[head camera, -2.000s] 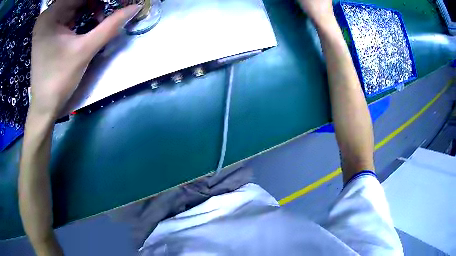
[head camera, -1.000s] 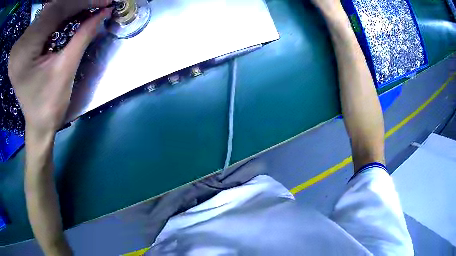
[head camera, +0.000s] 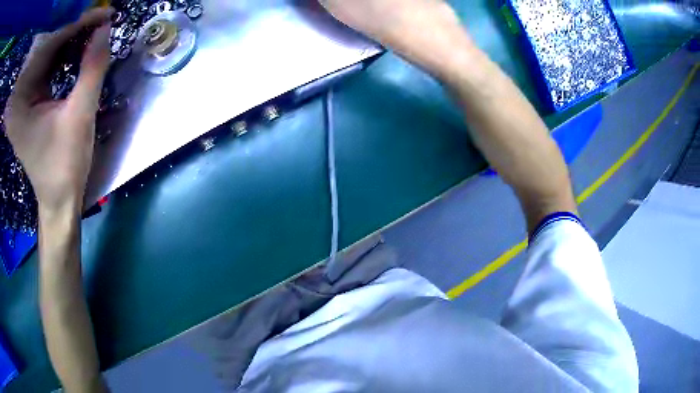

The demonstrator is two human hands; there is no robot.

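A brass-coloured fixture post [head camera: 160, 37] stands in a clear disc [head camera: 180, 55] on the silver machine box [head camera: 230, 65]. Small dark rings [head camera: 123, 34] lie loose around the disc's left side. My left hand [head camera: 57, 130] is left of the post, thumb and finger curled close together near the top edge; a small yellowish spot shows at the fingertips, and whether they hold a ring is unclear. My right hand [head camera: 368, 14] is over the box's far right part, its fingers cut off by the top edge, so its grip is hidden.
The right blue tray [head camera: 554, 98] holds bright small parts. The left tray of dark rings [head camera: 17, 249] is partly behind my left hand. Knobs [head camera: 240, 128] and a red light [head camera: 102, 201] are on the box front. A grey cable [head camera: 332, 180] crosses the green bench [head camera: 253, 184].
My right hand has moved left from beside the right tray to over the box. My left hand has drawn back left from the post, which now shows more fully. The view has shifted slightly.
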